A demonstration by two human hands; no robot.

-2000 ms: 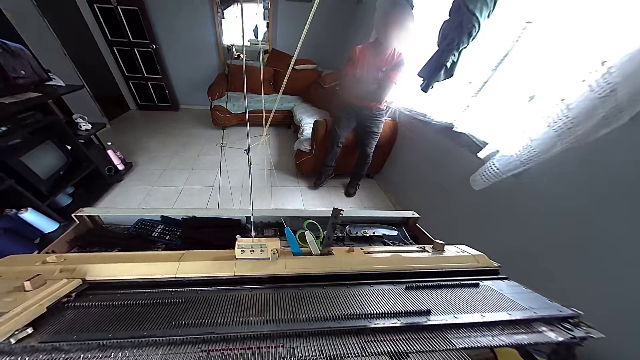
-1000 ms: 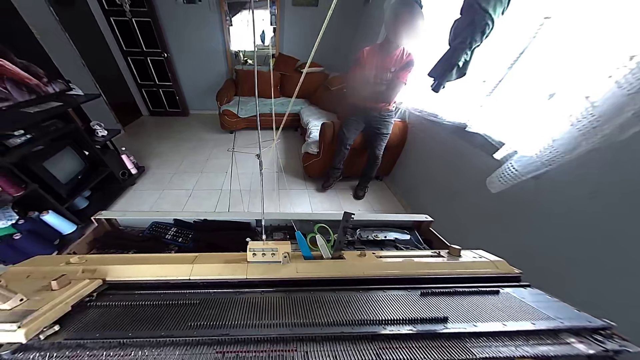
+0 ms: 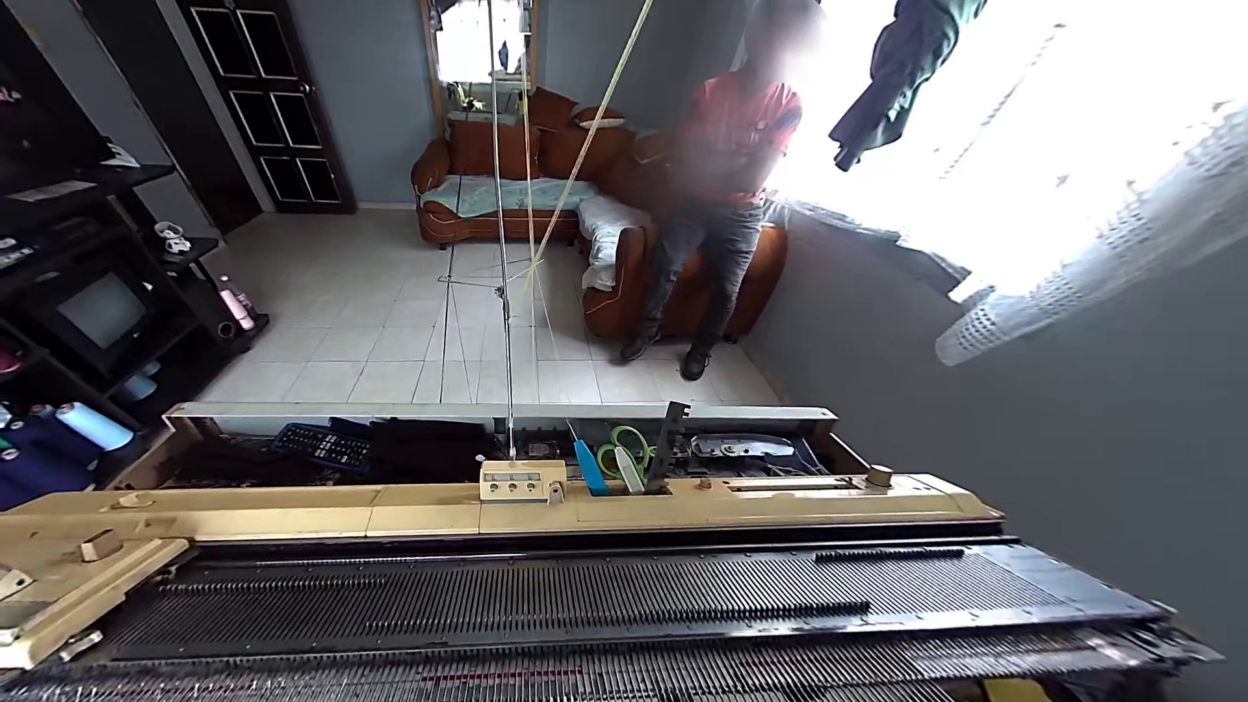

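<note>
Neither my left hand nor my right hand shows. A knitting machine spans the lower view, with a long metal needle bed (image 3: 604,597) and a second row of needles (image 3: 546,673) below it. Its beige carriage (image 3: 93,575) sits at the far left. On the beige rear cover (image 3: 429,512) stands a small box with dials (image 3: 524,482), under the yarn mast (image 3: 502,244). A blue-handled tool (image 3: 589,468), green-handled scissors (image 3: 624,453) and a black notched bar (image 3: 669,444) stand upright in a slot beside it.
Behind the machine, a trough (image 3: 507,410) holds dark cloth and metal parts. A person (image 3: 726,195) leans by a brown sofa (image 3: 624,283). A black shelf with a television (image 3: 102,310) and yarn cones (image 3: 95,425) is at left; a lace curtain (image 3: 1082,263) hangs right.
The view has shifted slightly. The carriage remains at the left, and the tools stand in the same slot.
</note>
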